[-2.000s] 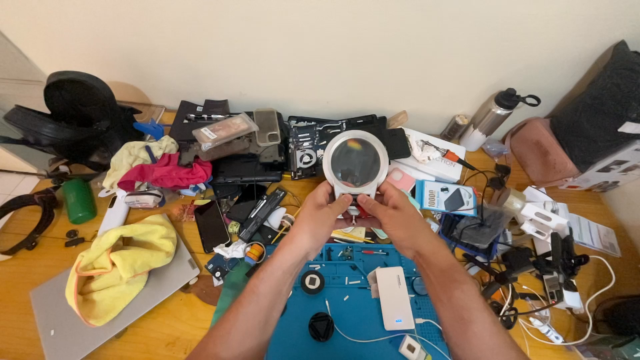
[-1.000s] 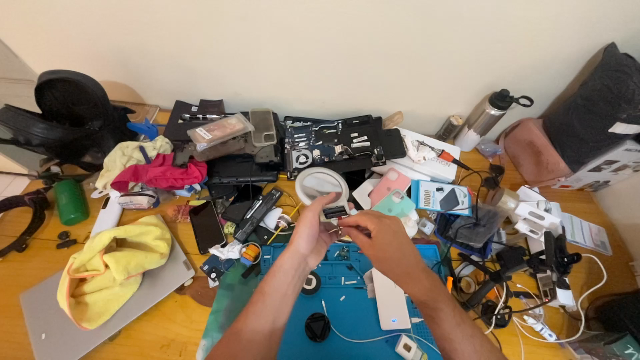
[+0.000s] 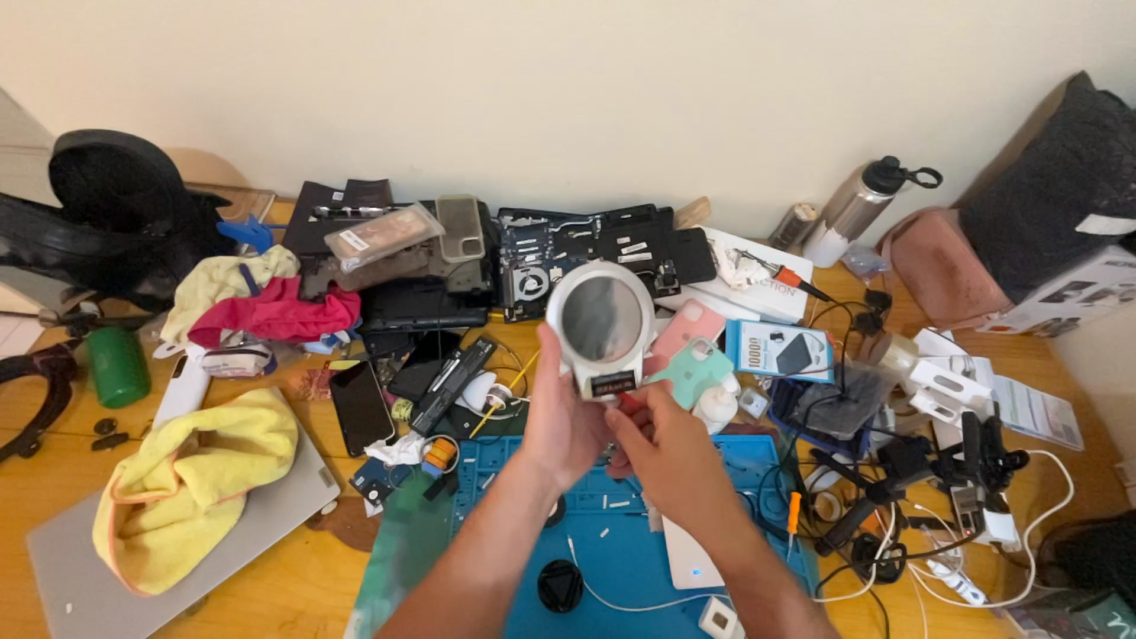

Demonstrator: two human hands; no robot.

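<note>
A round magnifier with a white rim is held up over the back of a blue silicone work mat. My left hand grips its lower housing from the left. My right hand is at the base of the housing, its fingers pinched around a small red part; the fingers partly hide it. Under my right forearm lies a white power bank with a small blue light. A round black piece rests on the mat.
An opened laptop chassis lies behind the magnifier. A yellow cloth covers part of a grey laptop at left. Cables and black clamps crowd the right, beside an orange-handled screwdriver. A steel bottle stands near the wall.
Two seconds ago both hands held the magnifier by its lower sides. One second ago it was lower, with both hands' fingers together at its base. It has since been raised.
</note>
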